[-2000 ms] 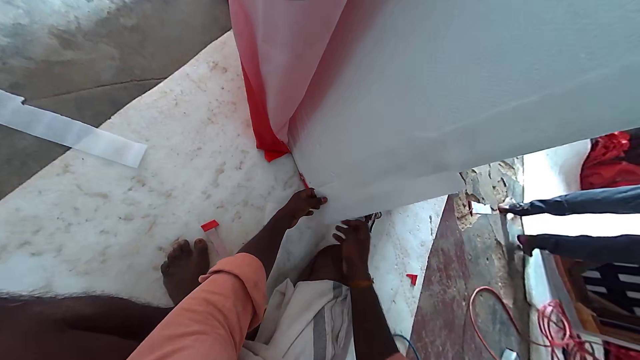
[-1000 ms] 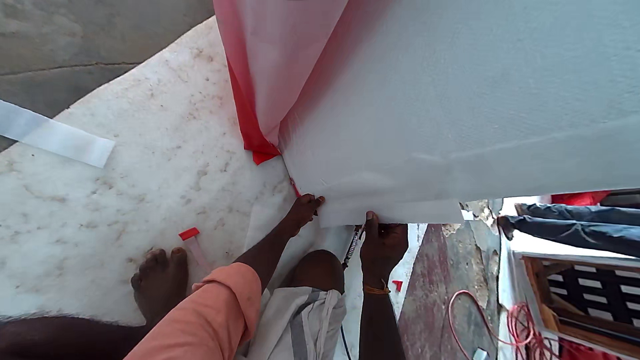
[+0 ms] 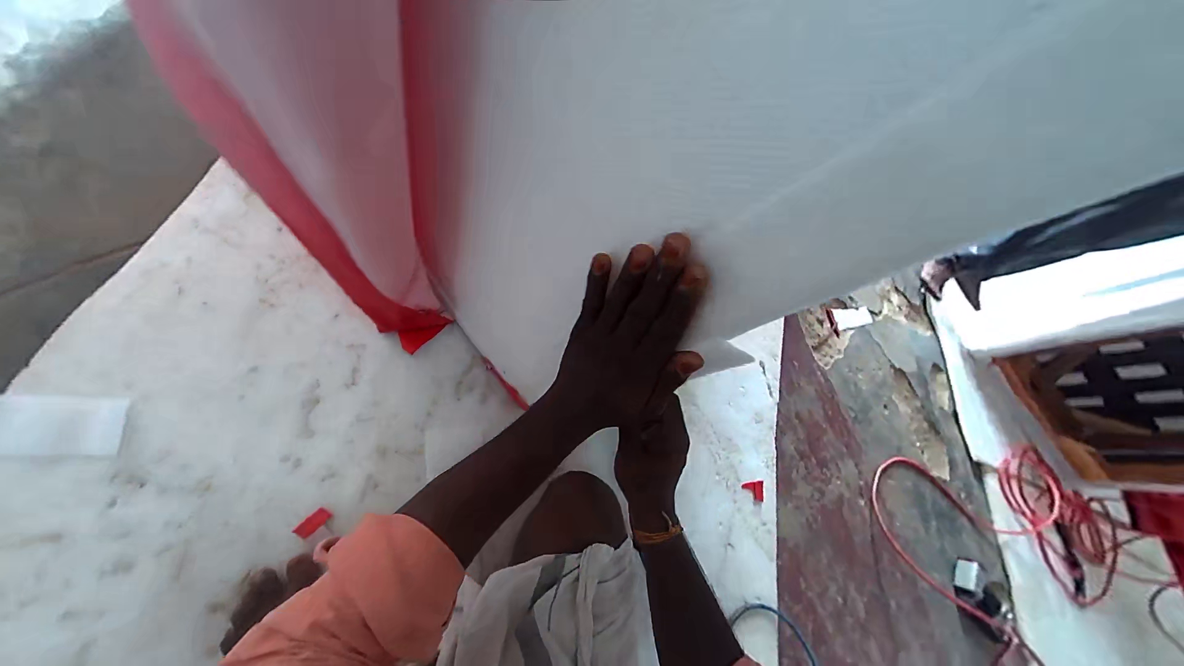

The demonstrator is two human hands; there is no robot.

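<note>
My left hand (image 3: 634, 338) lies flat on a large white sheet (image 3: 795, 139), fingers stretched out and pressed against its surface near the lower edge. Just below it is my right hand (image 3: 652, 453), with an orange thread at the wrist; its fingers are partly hidden behind the left hand, so what they hold cannot be seen. A folded flap of the sheet (image 3: 726, 356) sticks out beside the hands. Red-edged translucent material (image 3: 324, 166) hangs along the sheet's left side, and its red corner (image 3: 416, 333) touches the white marble-like floor.
A white strip (image 3: 60, 425) and small red scraps (image 3: 313, 523) (image 3: 754, 490) lie on the pale floor (image 3: 203, 370). At right are a coiled pink hose or cable (image 3: 1054, 499), a blue cable (image 3: 777, 615), a wooden-framed grille (image 3: 1110, 388) and part of another person (image 3: 939, 276).
My left hand has gone from pinching the sheet's edge to lying flat on it, further right. My right hand, earlier at the edge with its thumb on top, is now partly behind the left.
</note>
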